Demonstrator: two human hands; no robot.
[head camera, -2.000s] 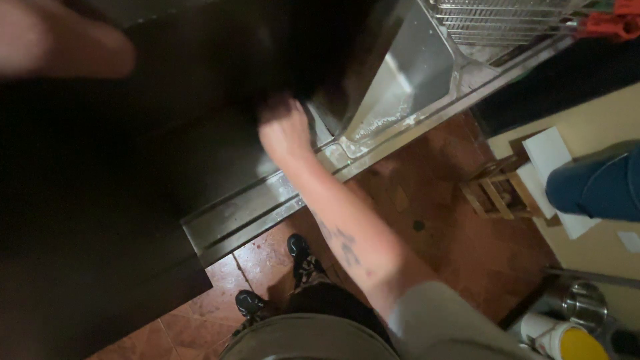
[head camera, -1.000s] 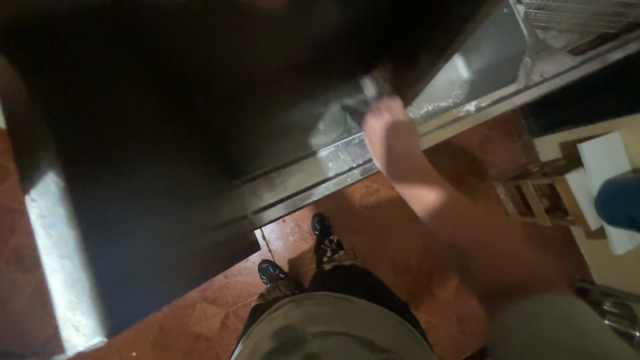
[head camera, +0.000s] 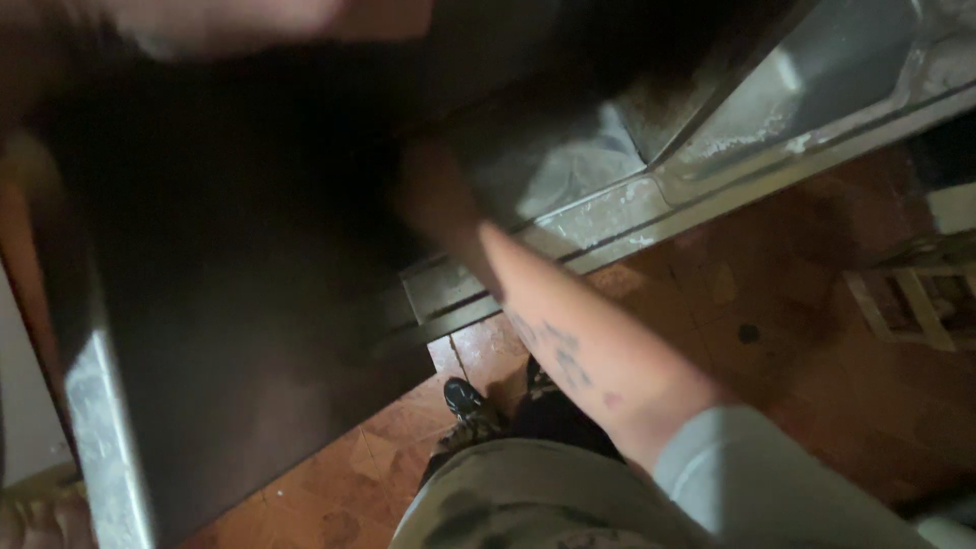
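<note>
A large dark panel or tray fills the left and middle of the view, with a bright metal edge on its left side. My right forearm comes up from the lower right; my right hand is blurred in deep shadow over the metal counter, and whether it holds anything cannot be told. At the top left a blurred part of my left hand shows above the dark panel, its fingers hidden. Right of my right hand lies a wet metal surface beside the counter's front rim.
A metal sink basin is at the upper right. A wooden crate or stool stands on the tiled floor at the right. My shoe is below the counter's edge.
My right hand has moved left along the counter from beside the wet rim into the shadow. My left hand, out of clear view a second ago, shows at the top left.
</note>
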